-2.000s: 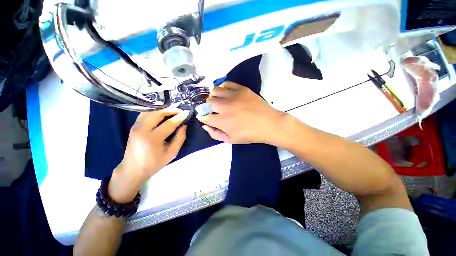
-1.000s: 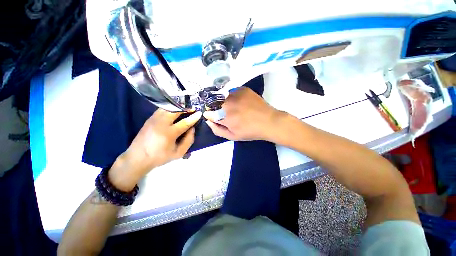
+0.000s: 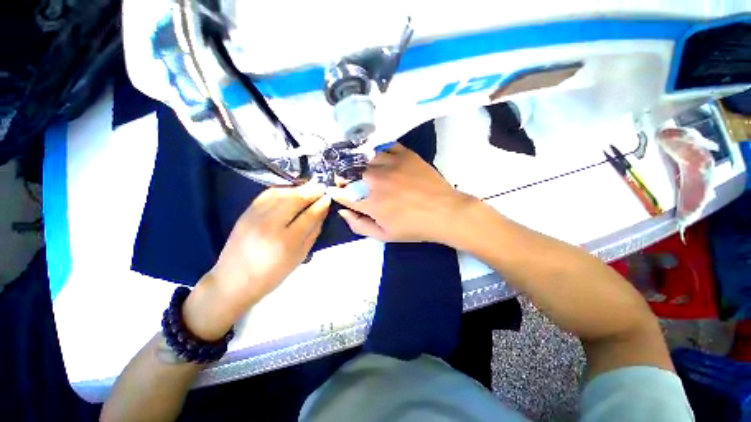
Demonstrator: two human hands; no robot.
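Note:
A dark navy garment panel [image 3: 177, 222] lies flat on the white table, left of and under the machine head. A long dark fabric strip [image 3: 420, 288] runs from under my right hand over the table's front edge. My left hand [image 3: 276, 235] and my right hand [image 3: 399, 194] meet at the presser foot [image 3: 329, 169]. Their fingertips pinch the cloth edge just in front of it. The needle and the exact seam edge are hidden by metal parts and fingers.
The white sewing machine [image 3: 510, 49] spans the top. Snips [image 3: 634, 181] and a pinkish cloth scrap [image 3: 690, 173] lie at the right. A dark scrap [image 3: 510, 130] lies under the arm. A black plastic bag [image 3: 62, 99] is upper left. A red container [image 3: 675, 276] is below the table, right.
The view has shifted, so the machine sits farther right than at first. The panel now reaches farther up behind the foot. My left fingers are straighter and closer together. Both hands stay at the foot.

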